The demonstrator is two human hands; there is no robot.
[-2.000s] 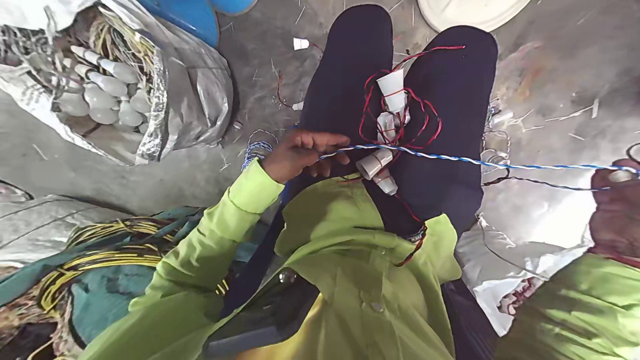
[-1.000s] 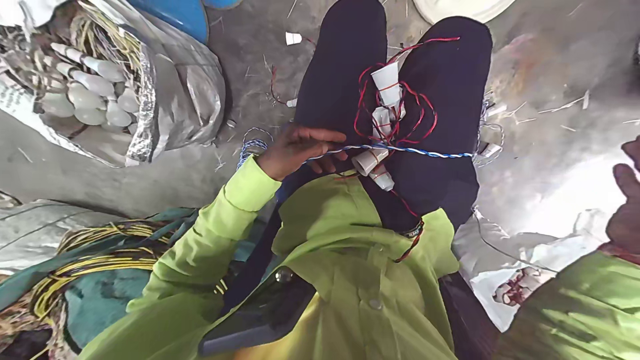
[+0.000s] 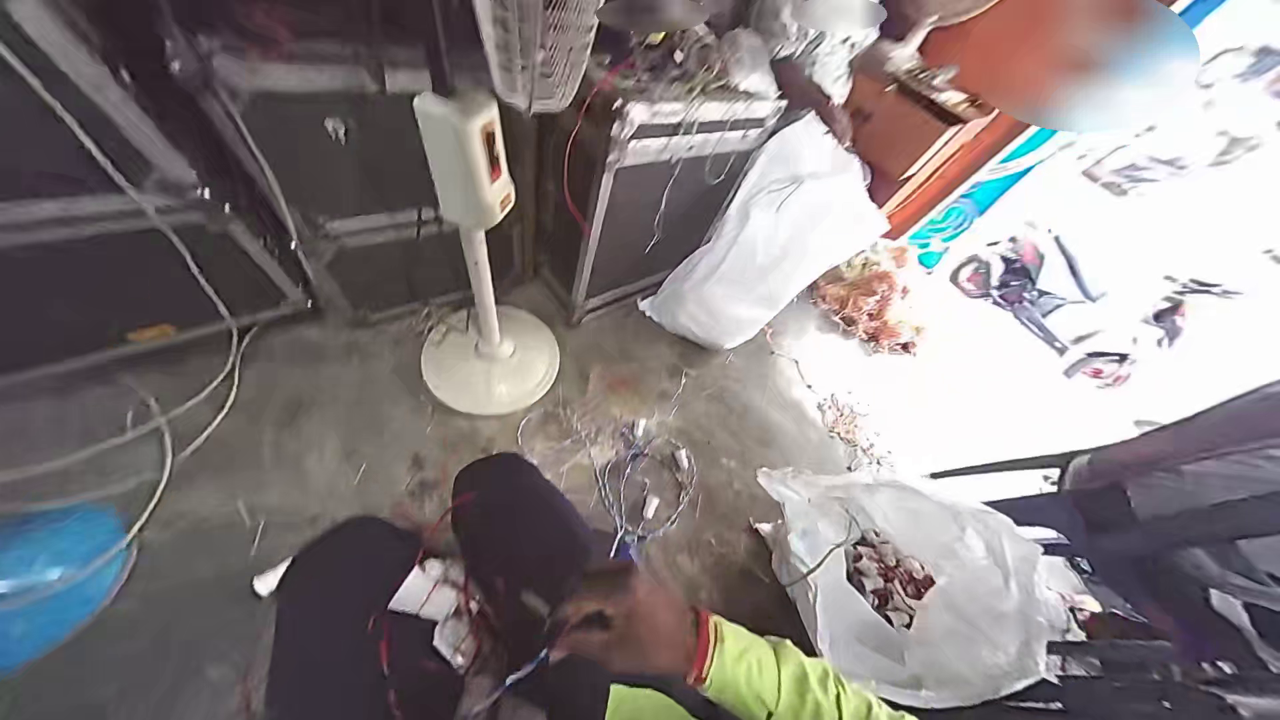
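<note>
My right hand (image 3: 630,620), blurred, is over my right thigh at the bottom centre, its fingers around a blue-and-white twisted wire (image 3: 525,668). White plastic lamp holders (image 3: 430,592) with red wire (image 3: 385,650) lie on my lap, left of that hand. Beyond my knee, a coil of blue-and-white wire (image 3: 603,480) with several white holders rests on the floor. My left hand is outside the view.
A white pedestal fan base (image 3: 490,360) stands ahead, near dark cabinets (image 3: 370,150). A white sack (image 3: 770,240) leans by a cabinet. An open white bag (image 3: 960,600) with small parts lies at right. A blue container (image 3: 60,580) and loose cables (image 3: 235,350) are at left.
The view has swung up and to the right. My left hand, on the twisted wire before, has gone out of view. My right hand, off the wire one second ago, is now at it over my thigh.
</note>
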